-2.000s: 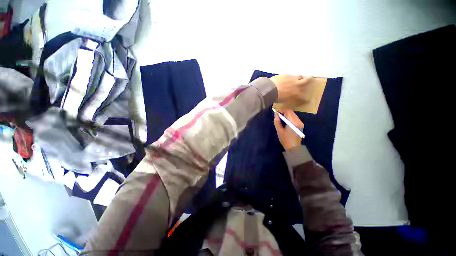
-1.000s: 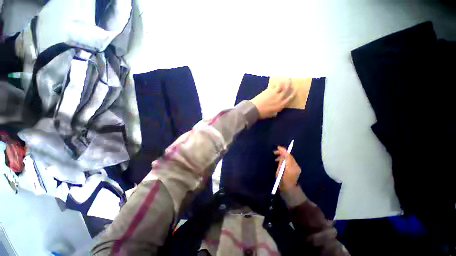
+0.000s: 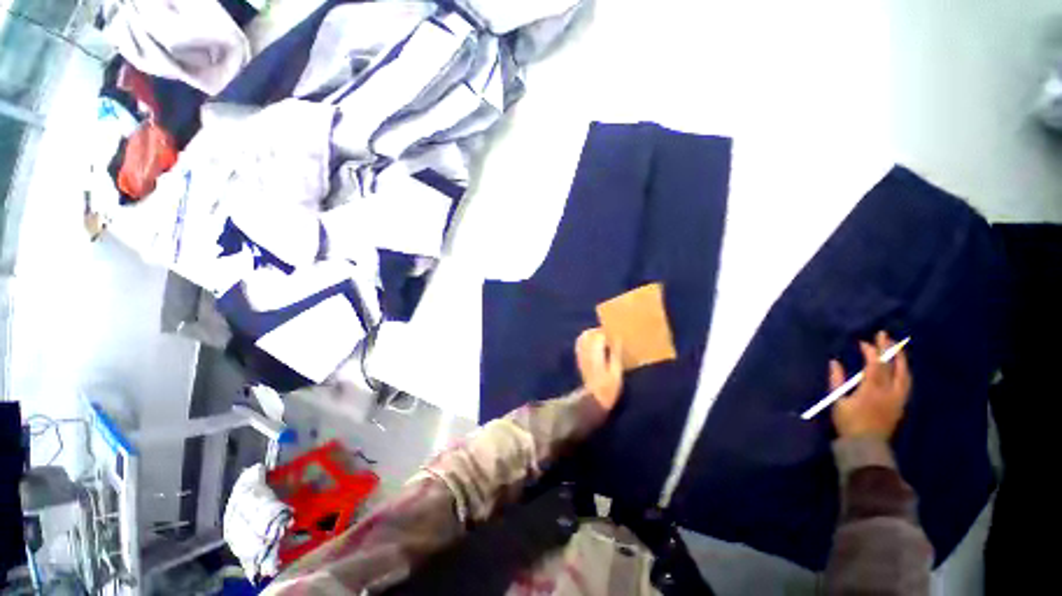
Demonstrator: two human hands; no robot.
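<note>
Two navy trouser panels lie flat in front of me, the left panel and the right panel. My left hand holds the small tan card template by its lower left corner over the left panel. My right hand is over the right panel with the thin white pen between its fingers, lying slantwise across the hand. Whether the right palm touches the cloth, I cannot tell.
A heap of grey-white and navy garment pieces lies on the white table at left. A red-orange bundle is at its far left. Black panels lie at the right edge. A red plastic stool and metal-framed stand are lower left.
My view has turned left. My left hand has brought the card from the right panel to the left one. My right hand with the pen is now farther right, and the right panel lies slanted.
</note>
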